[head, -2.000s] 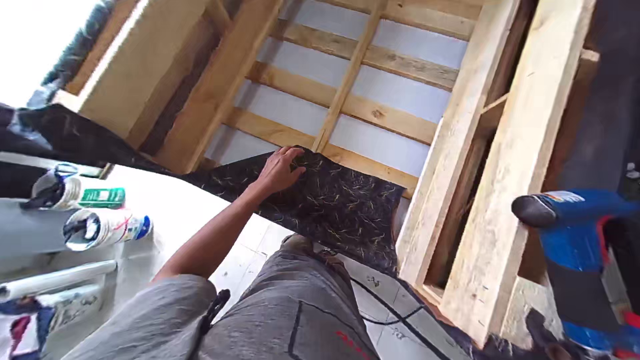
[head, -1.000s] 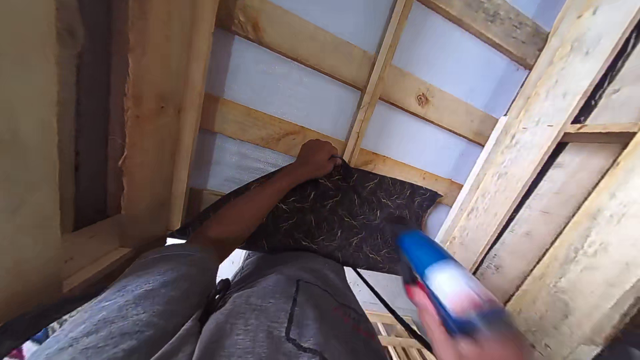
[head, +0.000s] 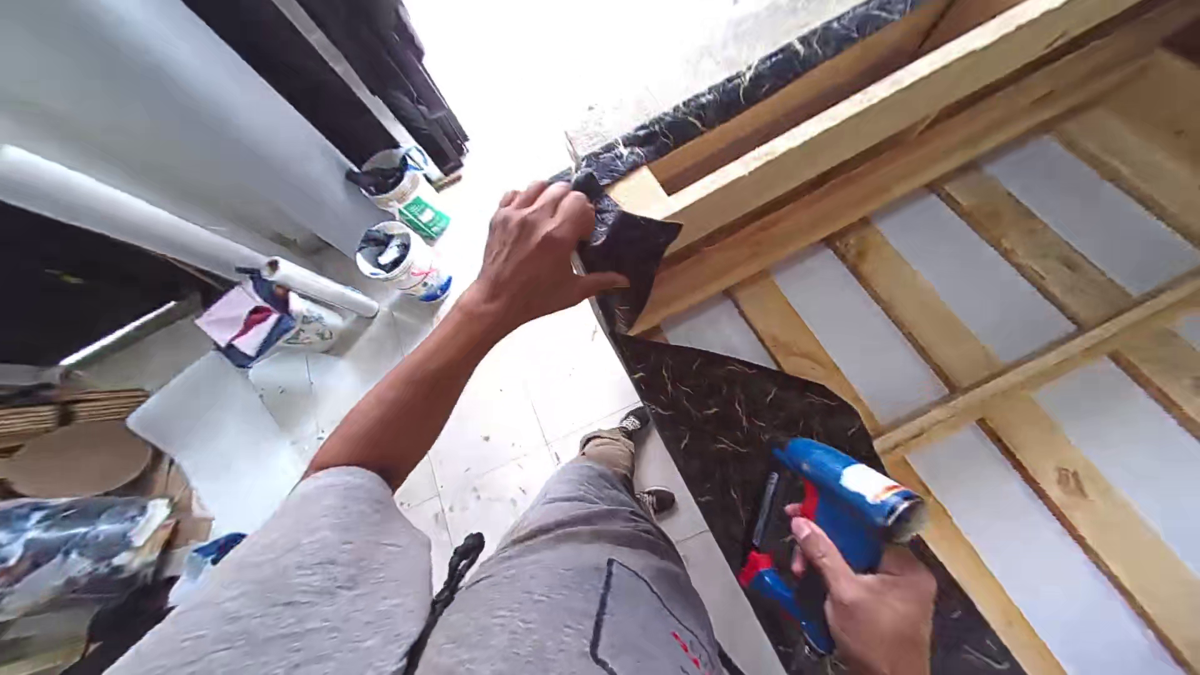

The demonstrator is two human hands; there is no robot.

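My left hand (head: 539, 248) grips the upper end of a dark patterned fabric sheet (head: 750, 403) where it folds over the corner of a wooden frame (head: 778, 169). The sheet runs down along the frame's near edge, below the slats. In my right hand (head: 867, 600) is a blue and red pneumatic stapler (head: 844, 497), held over the lower part of the fabric. The fingers wrap its handle, and its long magazine arm lies beside them. Part of the right hand is hidden behind the tool.
Wooden slats (head: 891, 309) with white panels between them fill the right side. Two plastic buckets (head: 398, 262) stand on the tiled floor (head: 487, 422) at left, near a white roll (head: 319, 286). Stacked flat pieces (head: 80, 459) lie at far left.
The view has swung strongly. My left hand has gone from the fabric's middle edge to the frame's corner. The right hand with the blue tool is now over the fabric.
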